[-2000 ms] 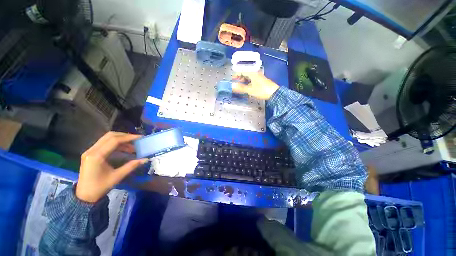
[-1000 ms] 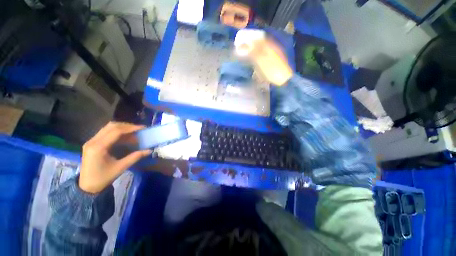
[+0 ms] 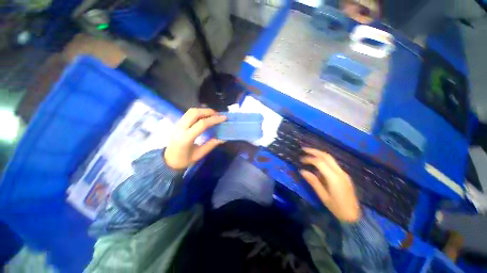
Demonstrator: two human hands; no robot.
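Note:
My left hand [image 3: 189, 139] holds a blue-grey plastic housing [image 3: 240, 127] by its left end, in front of the crumpled white paper. My right hand [image 3: 332, 184] is over the left part of the black keyboard [image 3: 374, 178], empty, with its fingers apart. Another blue-grey housing [image 3: 344, 72] stands on the perforated metal plate [image 3: 288, 58]. A further blue-grey housing [image 3: 403, 137] lies on the blue bench right of the plate. The view is blurred.
A white housing [image 3: 372, 41] and a spare blue-grey housing [image 3: 328, 20] are at the plate's back, with an orange housing [image 3: 363, 9] behind. A paper-lined blue bin [image 3: 69, 122] is at left, holding a few parts. A mouse mat [image 3: 443, 85] lies at right.
The view has swung left, showing more of the left bin. My right hand has moved from the white housing down to the keyboard. A blue-grey housing now shows right of the plate.

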